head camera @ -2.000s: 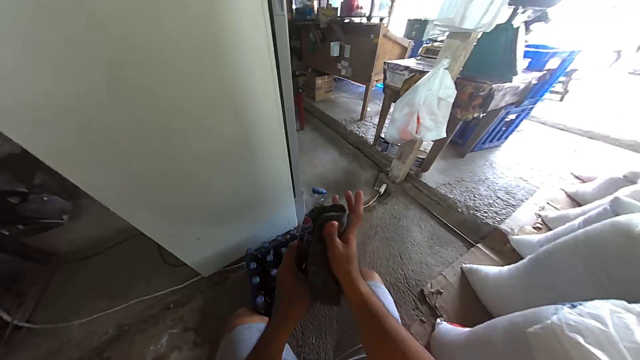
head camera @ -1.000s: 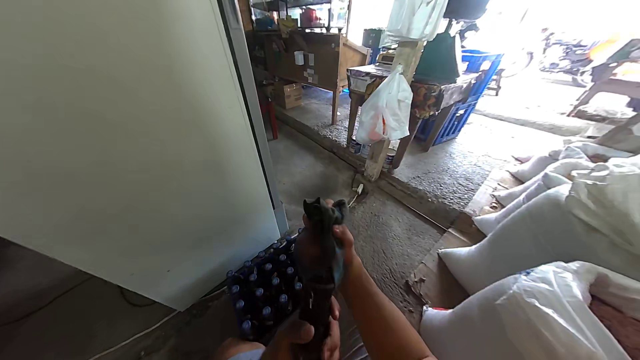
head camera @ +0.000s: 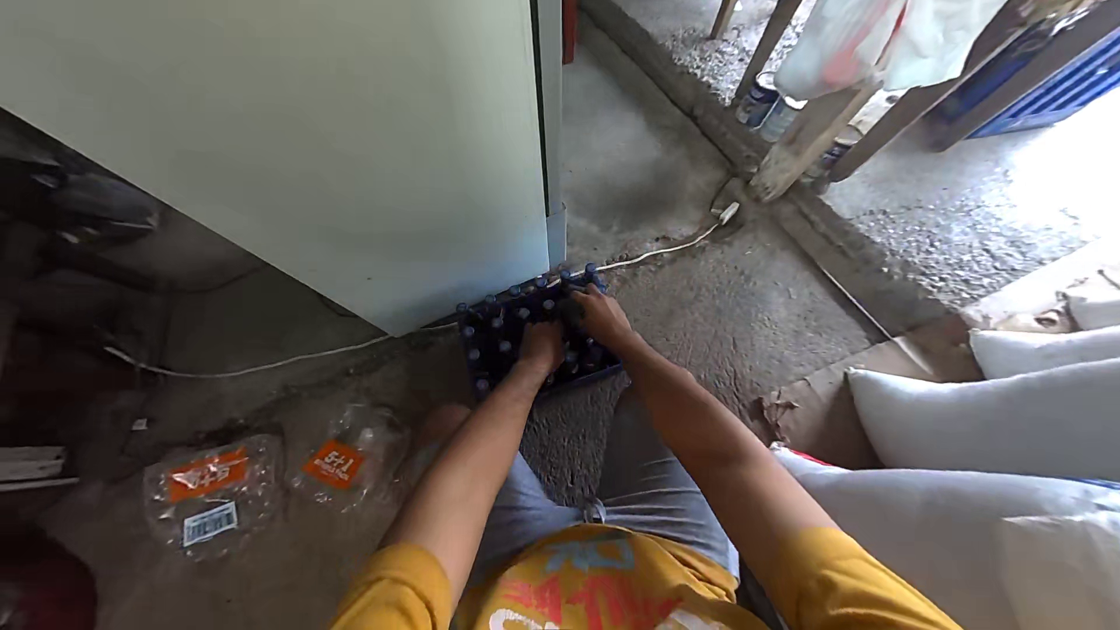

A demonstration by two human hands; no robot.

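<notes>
A dark blue crate (head camera: 577,381) full of capped bottles (head camera: 505,346) stands on the concrete floor, against the foot of a large pale panel. My left hand (head camera: 542,345) reaches down among the bottles near the crate's middle; its fingers are hidden, so its grip cannot be told. Just to its right, my right hand (head camera: 602,313) is over the crate's right part, with a dark cloth (head camera: 570,311) at its fingers. Whether it grips the cloth or a bottle under it does not show.
The pale panel (head camera: 350,157) rises at the upper left. A white cord (head camera: 289,360) with a plug (head camera: 728,212) runs behind the crate. Clear plastic wrappers (head camera: 249,490) lie at the lower left, and full white sacks (head camera: 1006,420) at the right. A wooden post (head camera: 809,140) stands upper right.
Both hands have gone down into the crate; one second ago they held a dark object in front of me. The view has tilted down, bringing the wrappers into sight.
</notes>
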